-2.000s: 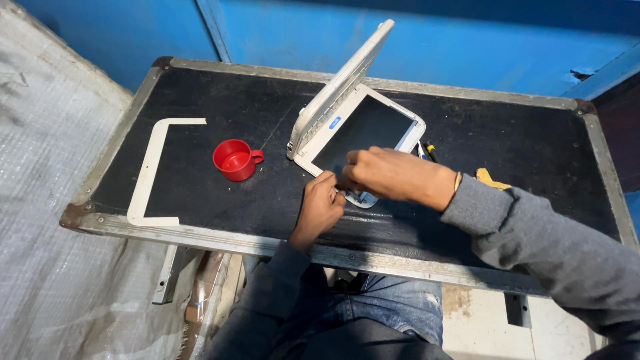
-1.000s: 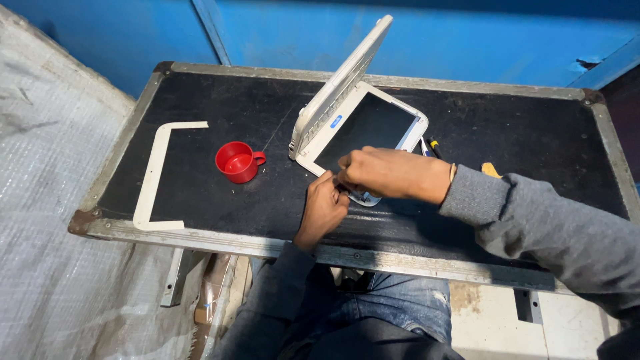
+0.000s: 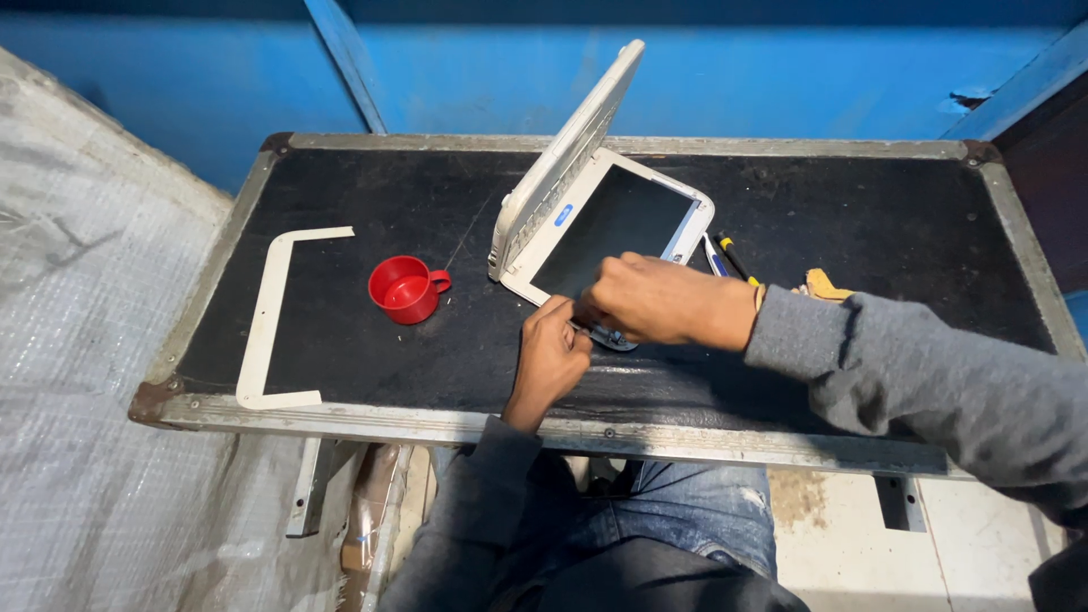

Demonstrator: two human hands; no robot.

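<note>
A small white laptop lies opened on the black tabletop, its screen lid [image 3: 625, 223] flat on the table and its keyboard half [image 3: 565, 149] standing up at an angle. Part of the lid's white bezel is off along the near right corner, where bare inner parts [image 3: 614, 338] show. My left hand [image 3: 551, 353] pinches the lid's near edge with thumb and fingers. Just right of it, my right hand [image 3: 667, 299] is curled over the same edge, its fingertips hidden; whether it holds a tool cannot be seen. A detached white bezel piece [image 3: 265, 319] lies at the table's left.
A red plastic cup [image 3: 405, 290] stands left of the laptop. Right of the laptop lie a black and yellow tool [image 3: 737, 259], a white and blue pen-like item [image 3: 714, 257] and a yellow object [image 3: 826, 286]. A metal rim [image 3: 608, 433] borders the table; a blue wall [image 3: 722, 81] rises behind.
</note>
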